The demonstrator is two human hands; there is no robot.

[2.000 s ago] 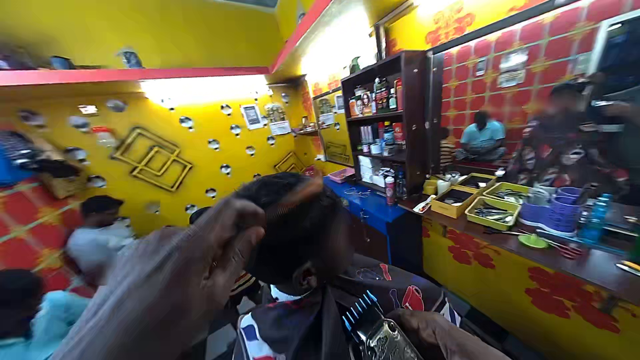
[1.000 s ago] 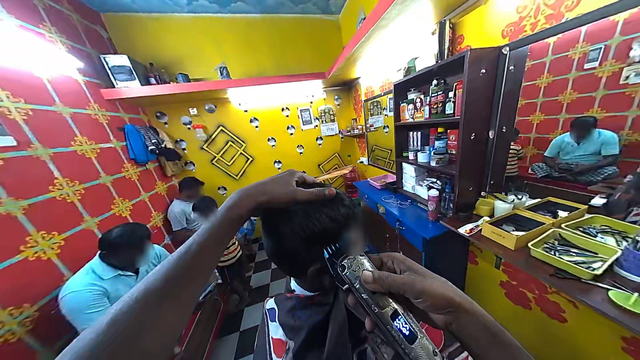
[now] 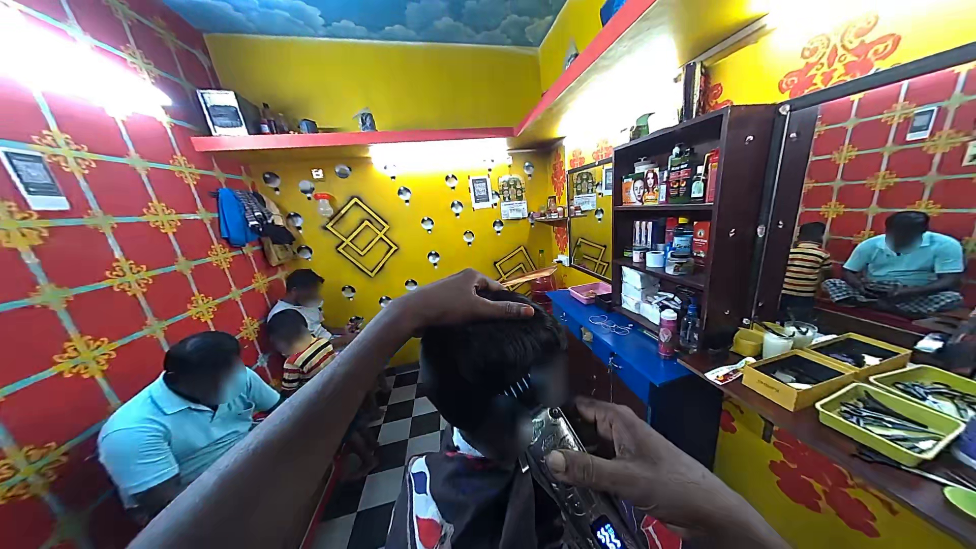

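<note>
My right hand [image 3: 625, 465] grips a metal-bodied hair clipper [image 3: 568, 473] with a lit display near its lower end. A light-toothed comb guard [image 3: 518, 386] on the clipper lies against the dark hair at the lower side of a seated person's head [image 3: 488, 358]. On top of that head rests my left hand [image 3: 465, 301], holding a light brown comb [image 3: 537, 276] whose end sticks out past the fingers; its teeth are hidden. A dark patterned barber's cape [image 3: 473, 503] covers the person's shoulders.
Several people sit along the left wall, the nearest in a light blue shirt [image 3: 168, 427]. At right, a counter [image 3: 808, 450] bears yellow trays [image 3: 888, 450] of tools. Bottles fill a dark wooden shelf unit [image 3: 671, 210] above a blue cabinet [image 3: 648, 358]. A mirror hangs at right.
The left hand has come down from beside the head onto its top. The clipper has moved up from below the head to the hair. The view has swung left since the first frame.
</note>
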